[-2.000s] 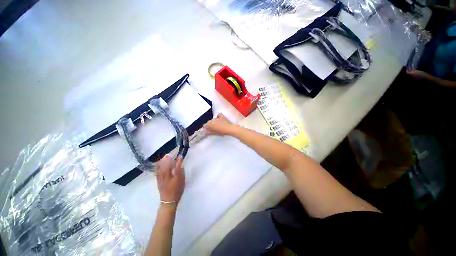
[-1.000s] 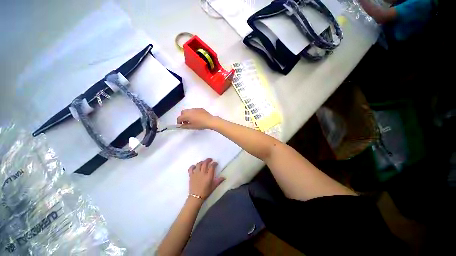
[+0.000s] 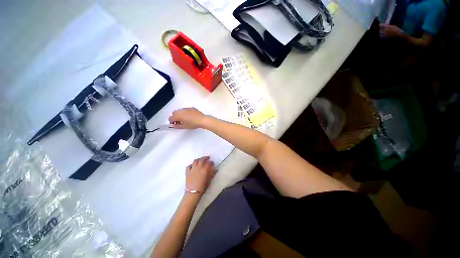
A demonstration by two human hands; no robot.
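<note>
A white handbag with black trim (image 3: 128, 80) lies flat on white tissue paper (image 3: 116, 206). Its two film-wrapped handles (image 3: 83, 136) curve over its front towards me. My right hand (image 3: 187, 119) pinches a narrow white strip (image 3: 162, 127), apparently a hang tag, with its fingertips. A thin dark end of the strip lies at the handles. My left hand (image 3: 199, 174) rests palm down near the table's front edge, fingers slightly spread, holding nothing.
A red tape dispenser (image 3: 195, 63) and barcode label sheets (image 3: 245, 90) lie beyond my right hand. Clear polybags (image 3: 45, 211) lie at left. Another handbag (image 3: 272, 25) is at the back. On the floor at right are a carton (image 3: 348, 108) and green crate (image 3: 416, 121). A person (image 3: 418, 22) sits upper right.
My left hand has left the handles and rests on the tissue near the table edge. My right hand has drawn the strip out from the handles. The view has shifted, showing more floor at right.
</note>
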